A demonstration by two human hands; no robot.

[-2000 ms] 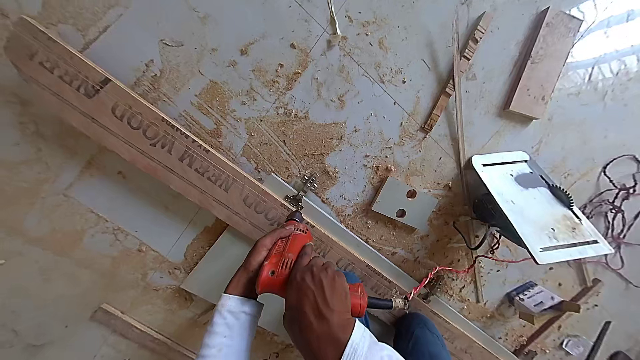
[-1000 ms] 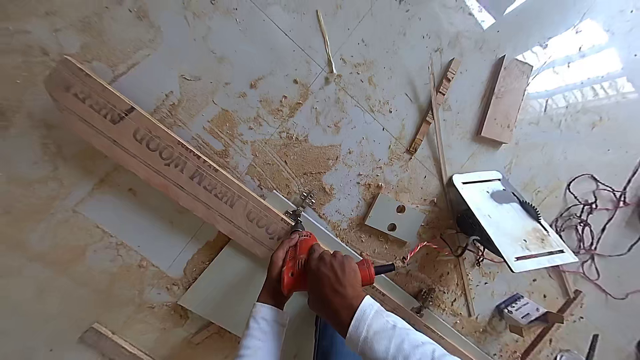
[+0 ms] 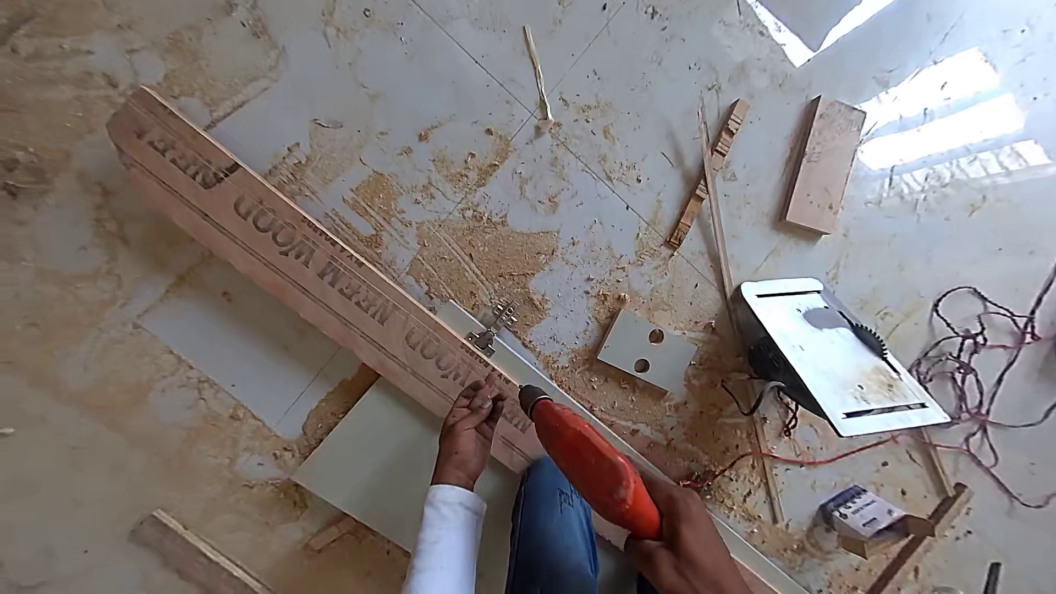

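My right hand (image 3: 689,536) grips the handle of a red power drill (image 3: 598,462), its dark chuck pointing up and left near the edge of a long wooden plank (image 3: 330,280) that bears printed writing. My left hand (image 3: 470,433) is over the plank, just left of the chuck, with fingertips bent together; whether a small item is between them cannot be made out. Metal cabinet hinges (image 3: 493,326) sit at the plank's upper edge, on a pale board (image 3: 388,462) that lies partly under the plank. My jeans-clad leg is beside the plank.
Sawdust covers much of the tiled floor. To the right lie a small board with two holes (image 3: 648,351), a table-mounted circular saw (image 3: 846,355), tangled cables (image 3: 982,363), a small open box (image 3: 866,516), thin wood strips (image 3: 709,177) and a wooden block (image 3: 825,165). A wood offcut (image 3: 198,557) lies lower left.
My left hand has left the drill and is now over the plank. My right hand has moved back to the drill's rear, and the drill has swung away from the hinges.
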